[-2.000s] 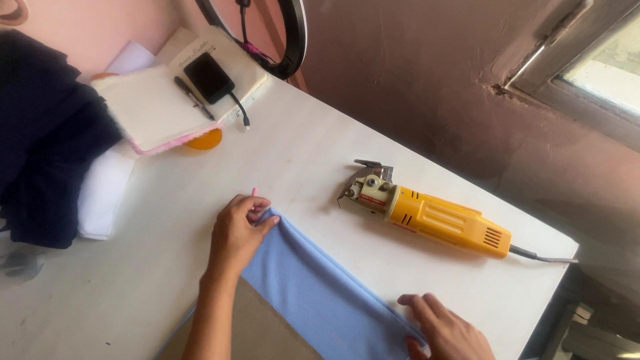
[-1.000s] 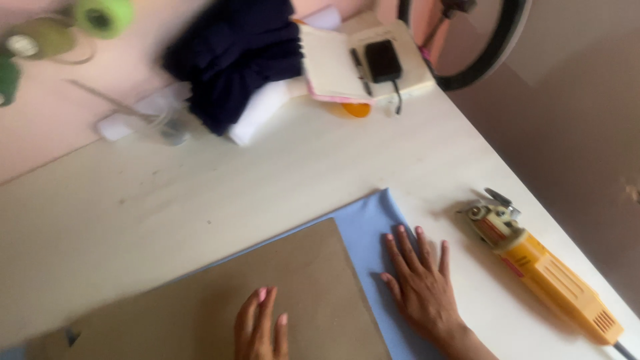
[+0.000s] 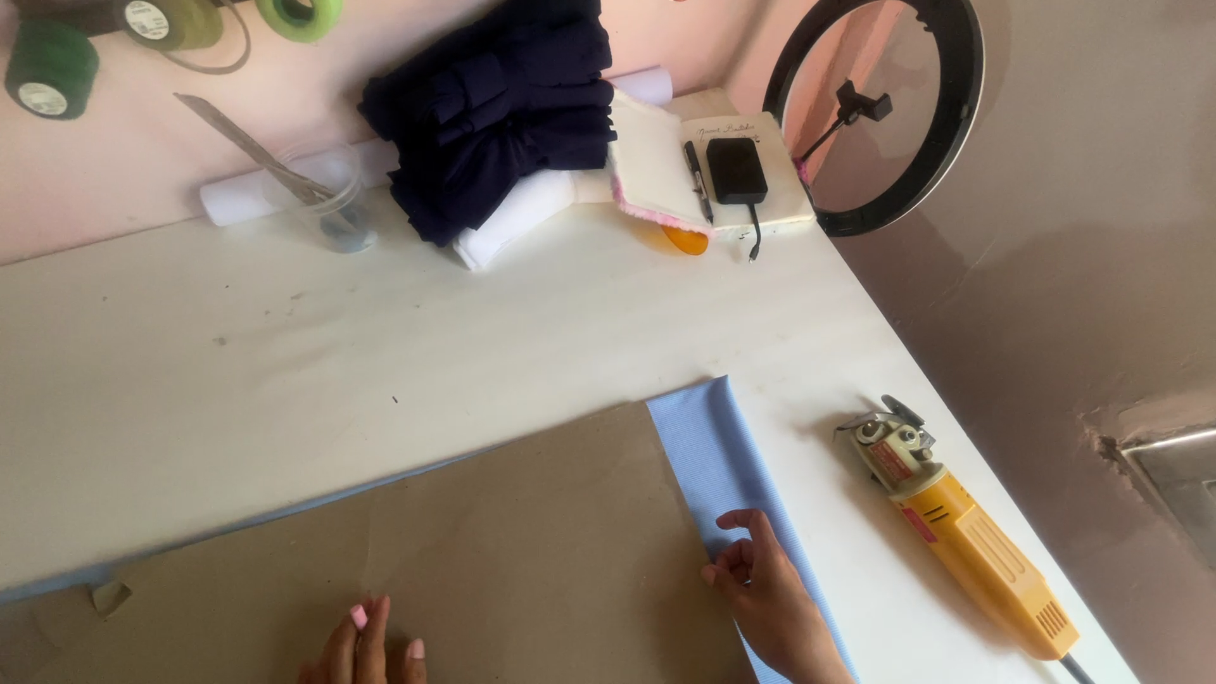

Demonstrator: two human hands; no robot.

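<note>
A brown paper or card sheet [image 3: 456, 532] lies over light blue fabric [image 3: 727, 446], which shows as a wide strip along the right side and a thin line along the far edge. My left hand [image 3: 366, 651], partly cut off by the bottom of the view, is over the sheet with a small pink piece, possibly chalk, between its fingers. Over the sheet's right edge and the blue strip is my right hand [image 3: 769, 603], its fingers bent and apart, with nothing visible in it. A yellow electric rotary cloth cutter [image 3: 978, 551] lies to the right of the fabric.
Along the wall are dark navy fabric [image 3: 494, 114], white folded cloth [image 3: 518, 218], a clear plastic cup [image 3: 347, 214] and an open notebook [image 3: 655, 171] bearing a pen and a black device [image 3: 736, 171]. A ring light [image 3: 959, 123] stands at the corner. Thread spools [image 3: 52, 71] hang upper left.
Two seconds ago my left hand was at the fabric's far corner; now it is over the brown sheet. My right hand, spread flat on the blue strip one second ago, has bent its fingers. The view has swung left.
</note>
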